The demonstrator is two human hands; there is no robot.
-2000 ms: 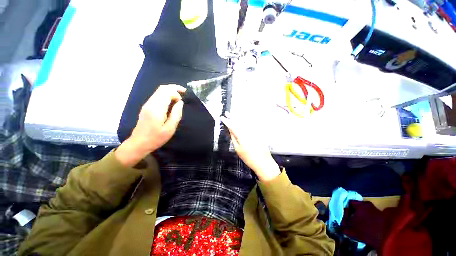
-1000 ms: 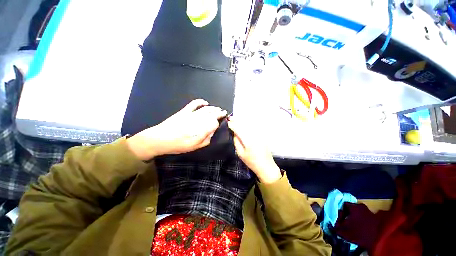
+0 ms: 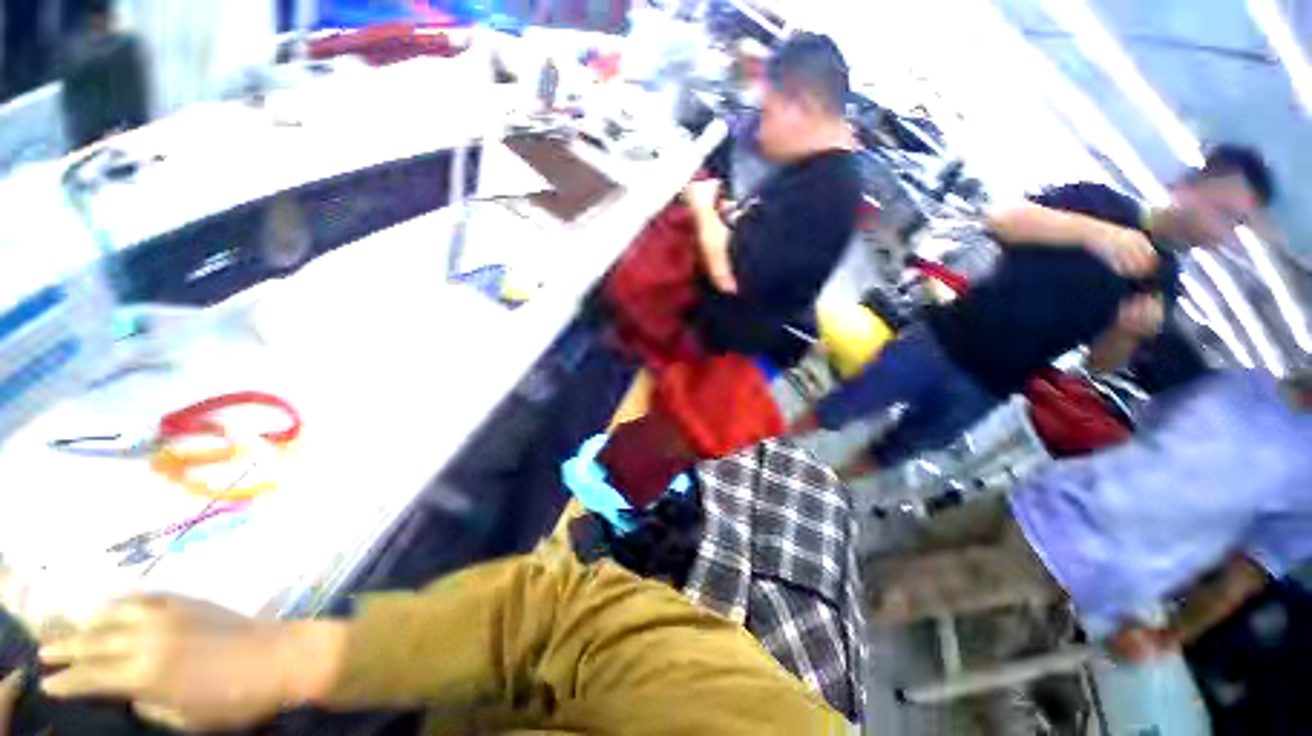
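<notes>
My right hand (image 3: 173,661) is at the lower left, blurred, with its fingers bent over the edge of the black garment panel (image 3: 72,715). Only a small part of the panel shows in the left corner. A sliver of skin at the left edge may be my left hand, too cut off to tell its state. The scissors (image 3: 228,404), with red and yellow-orange loops, lie on the white table (image 3: 417,324) above my right hand. A thin pink and blue tool (image 3: 194,529) lies below them. The needle is out of view.
The machine's dark panel (image 3: 274,230) is at upper left. Right of the table are maroon cloth (image 3: 643,457), light blue cloth (image 3: 593,482) and plaid cloth (image 3: 770,525). A person (image 3: 806,216) holds dark red cloth; two more people are further right.
The view has swung right, bringing people and the side pile into sight. The needle area has left the picture, and the hands now sit at its lower left edge.
</notes>
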